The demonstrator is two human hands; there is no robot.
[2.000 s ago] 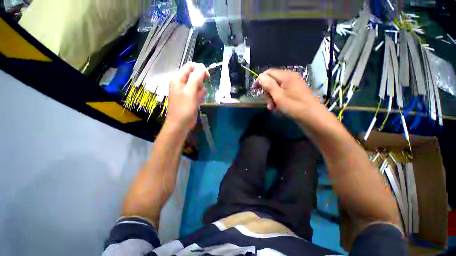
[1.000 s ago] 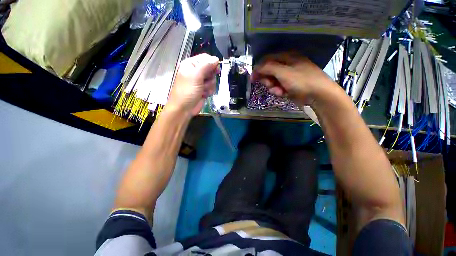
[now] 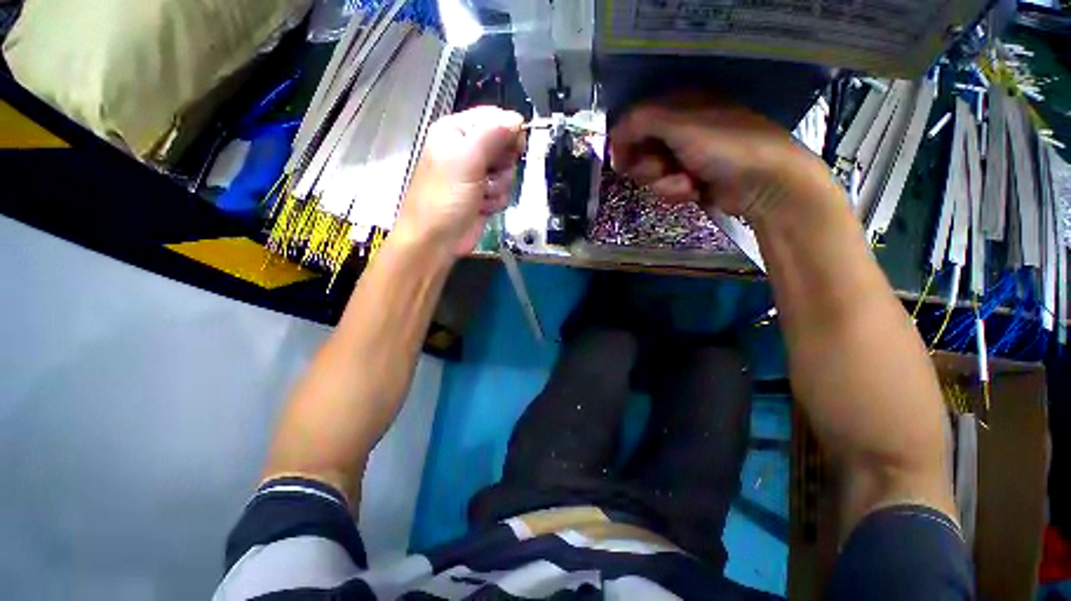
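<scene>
My left hand (image 3: pixel 467 176) is closed at the left of the crimping die (image 3: pixel 571 182), its fingertips pinching a thin lead wire (image 3: pixel 537 122) that reaches to the die's top. A white-grey strip (image 3: pixel 521 294) hangs below my left hand past the bench edge. My right hand (image 3: pixel 693 153) is curled at the right of the die, above the tray of tiny silver terminals (image 3: pixel 658 224). Another pale strip (image 3: pixel 740 238) shows below my right hand. The fingertips of my right hand are dark and blurred, so what they hold cannot be told.
The machine's labelled box (image 3: pixel 775 33) is ahead. A left strip bundle (image 3: pixel 370 129) has yellow ends toward me. Right strip bundles (image 3: pixel 965 194) overhang the bench near blue wires. A cardboard box (image 3: pixel 1008 458) stands below right. A stuffed sack (image 3: pixel 129 71) is far left, beside a lamp (image 3: pixel 459 21).
Since two seconds ago, my right hand has moved from the yellow wire below the die to beside its top, uncovering the terminals. My left hand has come closer to the die. The view has shifted.
</scene>
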